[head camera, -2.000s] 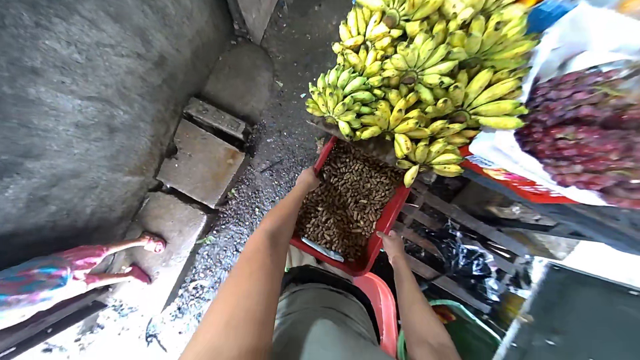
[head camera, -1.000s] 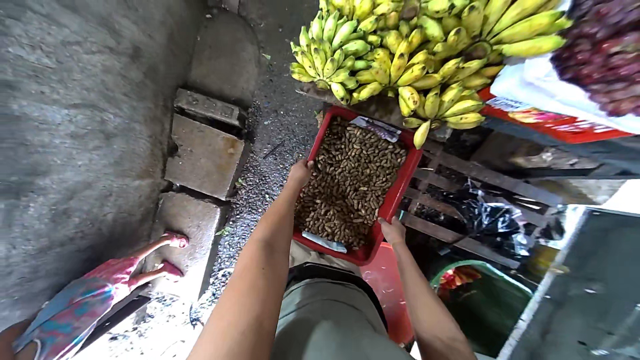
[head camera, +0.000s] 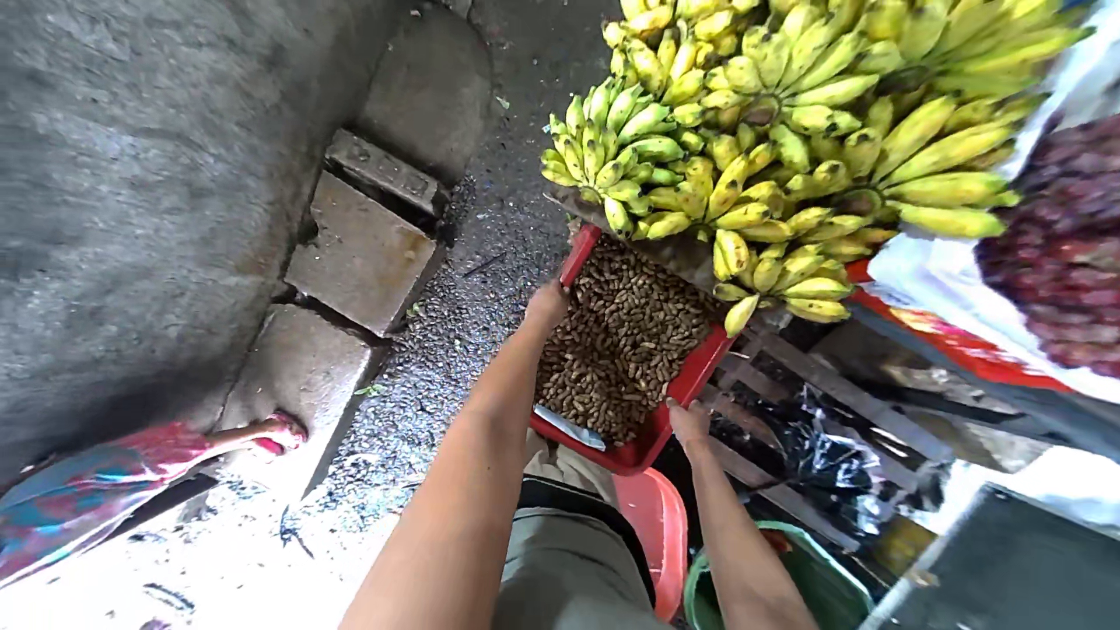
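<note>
A red plastic tray (head camera: 696, 363) full of unshelled peanuts (head camera: 626, 337) is held in front of my body. My left hand (head camera: 547, 304) grips its left rim, and my right hand (head camera: 689, 420) grips the right rim near the lower corner. A pale flat item (head camera: 569, 427) lies along the tray's near edge, partly under the peanuts. The tray's far edge is hidden beneath heaped bunches of yellow-green bananas (head camera: 770, 109). Red grapes (head camera: 1063, 245) lie on white paper at the far right.
Wooden slats (head camera: 818, 385) and black plastic (head camera: 840, 455) are at the right. Below them stand a pink basin (head camera: 661, 534) and a green bucket (head camera: 818, 569). Stone blocks (head camera: 359, 249) line the wall at left, where another person's feet (head camera: 284, 431) show.
The tray's far edge, visible one second ago along with an item lying there, is now under the bananas. Both hands have kept hold of the tray. The other person's feet remain at the left.
</note>
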